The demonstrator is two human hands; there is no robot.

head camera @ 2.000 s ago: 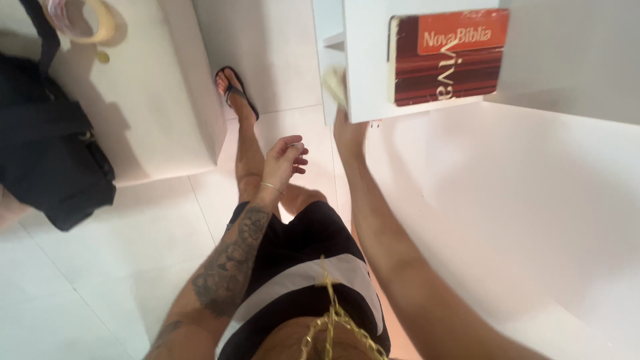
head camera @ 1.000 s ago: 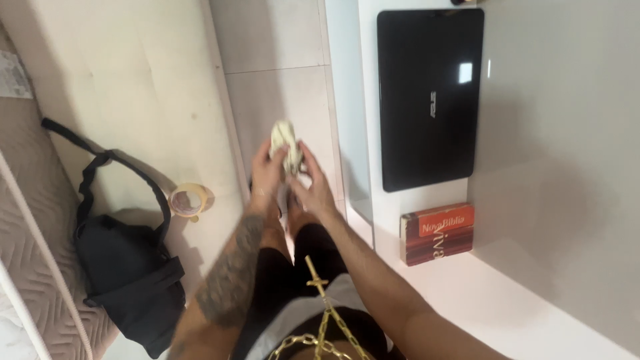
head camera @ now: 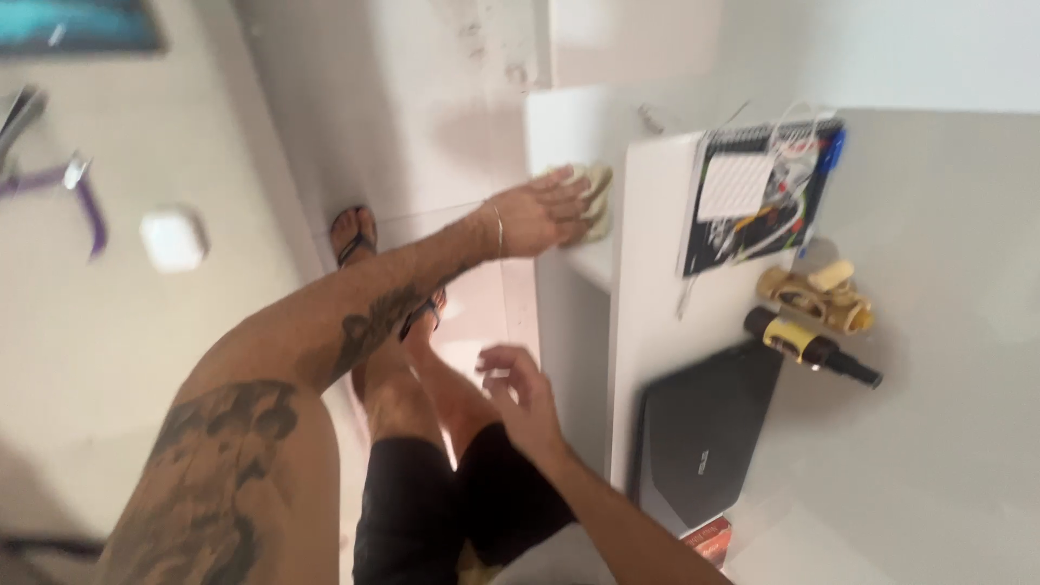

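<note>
My left hand [head camera: 540, 213] lies flat with fingers spread over a pale yellowish cloth [head camera: 600, 203], pressing it on a lower white shelf [head camera: 561, 122] beside the desk. My right hand [head camera: 520, 394] hangs above my thighs, fingers apart and slightly curled, with nothing seen in it. Right of the hands, on the white desk [head camera: 630, 284], are a closed dark ASUS laptop [head camera: 707, 431] and a spiral notebook [head camera: 764, 191] with a white cable on it. A dark bottle with a yellow label [head camera: 804, 345] lies by a yellowish object [head camera: 816, 299]. Motion blurs the view.
A red book [head camera: 711, 540] shows past the laptop's near end. A blue pen [head camera: 833, 150] is at the notebook's edge. On the pale cushioned surface at left are a white rounded case [head camera: 173, 238] and a purple strap [head camera: 91, 213]. My feet in flip-flops stand on the tiled floor.
One second ago both hands held the cloth together above my legs. Now my left hand is on it at the shelf and my right hand is off it. The view has shifted along the desk.
</note>
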